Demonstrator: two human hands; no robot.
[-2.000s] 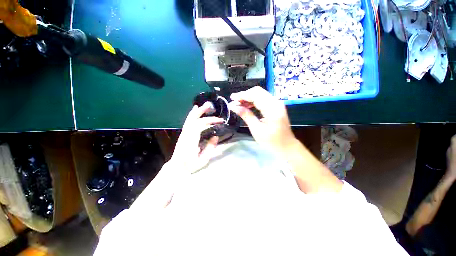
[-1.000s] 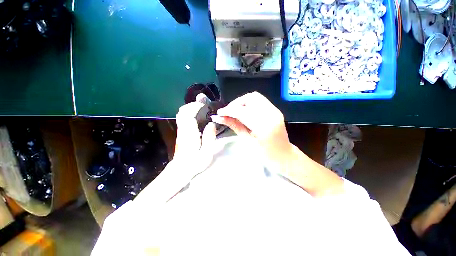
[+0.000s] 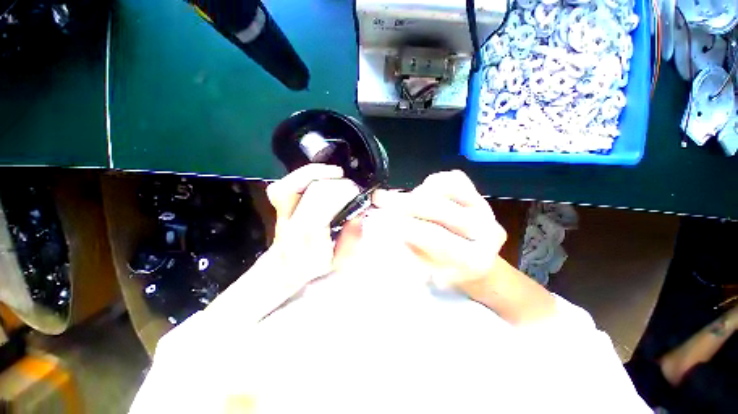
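Observation:
A round black plastic housing (image 3: 344,145) is held at the bench's front edge, its dark glossy hollow side facing up. My left hand (image 3: 311,210) is closed on its near side. My right hand (image 3: 453,230) is at the housing's near right rim, fingers bent together; a thin dark strand or edge shows between the two hands. Whether the right fingers pinch something is hidden by glare and the fingers themselves. The electric screwdriver (image 3: 267,48) hangs over the bench, its tip above and left of the housing, apart from it.
The screw feeder (image 3: 414,61) stands behind the hands. A blue tray (image 3: 558,158) of small white parts is right of it, with larger white parts (image 3: 712,97) beyond. Cartons (image 3: 129,267) below the bench hold black housings. Another person's arm (image 3: 704,348) shows lower right.
The housing has turned and its open side now shows larger beyond my left hand. The screwdriver swung up, then back down into view. The feeder and tray appear shifted slightly right and up.

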